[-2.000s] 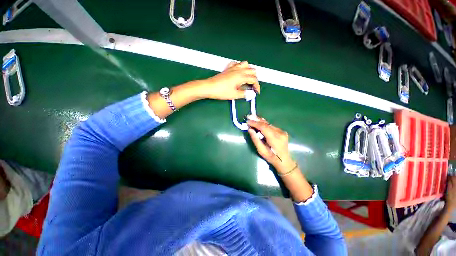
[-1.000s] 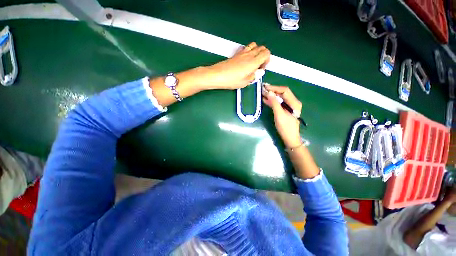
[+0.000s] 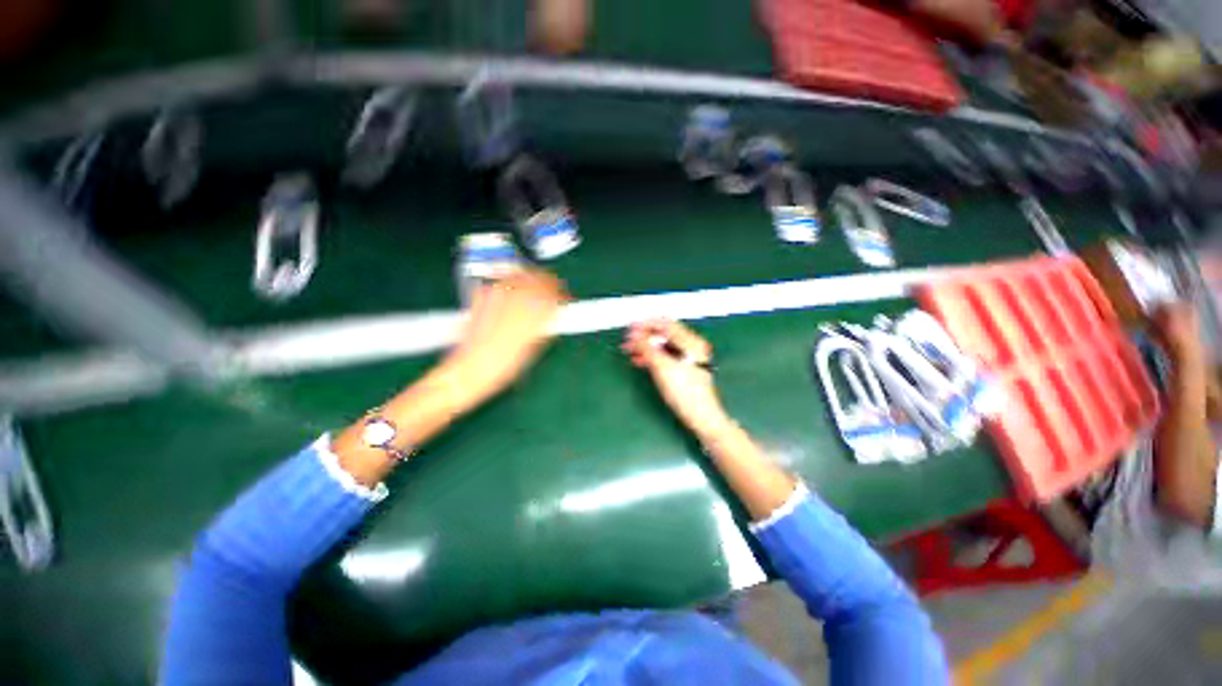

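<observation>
A white looped product with a blue-marked end lies just past the white strip, its near part hidden by my left hand. My left hand is blurred, with its fingers closed on that near part. My right hand is over the near edge of the white strip, holding a thin dark pen-like tool, mostly hidden by the fingers. Several overlapping looped products lie to the right on the green bench.
A red-pink compartment tray stands right of the pile. Several loops lie on the dark green belt beyond the white strip. Another red tray is at the far side. A blurred grey post is at left. Another person's arm shows at right.
The view has swung, showing more of the belt. My left hand has moved from the near bench to the belt's edge with a loop. My right hand is now apart from the loop.
</observation>
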